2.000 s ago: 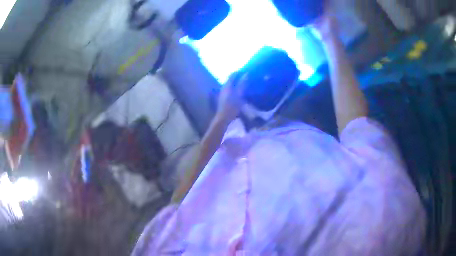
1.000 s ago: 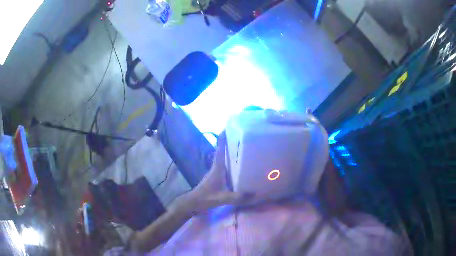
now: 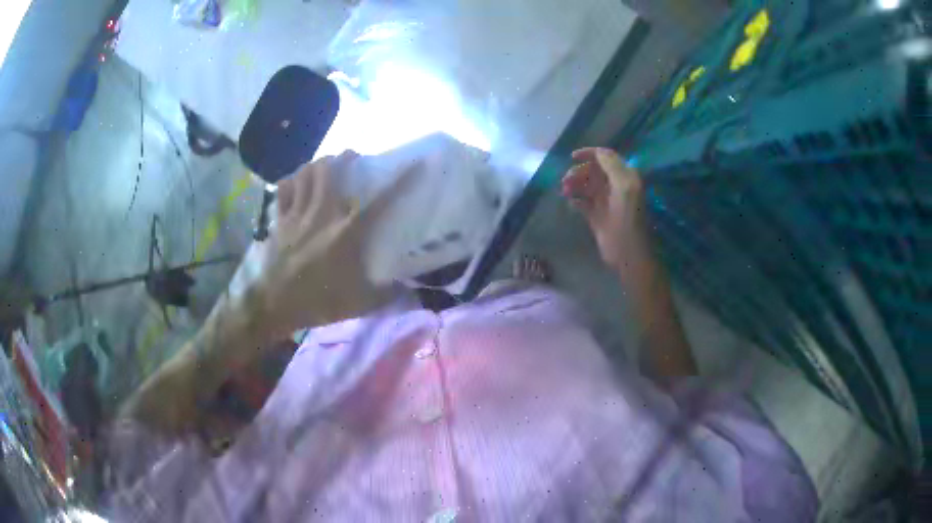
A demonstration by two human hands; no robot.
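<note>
A white electronic unit is in front of my chest at the bench edge, blurred, with a row of small dark ports facing me. My left hand is at its left side, fingers over its upper left edge, holding it. My right hand is off the unit to the right, bare, with fingers loosely curled and nothing in them. A second unit with a black rounded-square face and a small light centre dot lies on the bench to the upper left.
The white-topped bench has bright glare behind the held unit. Green crates with yellow labels and clear plastic stand close on my right. A small green item lies at the far left of the bench. Dark cables lie at left.
The held unit has turned from its orange-ring side to its ported side. My right hand has come into clear view, away from it. The view has shifted right, towards the crates.
</note>
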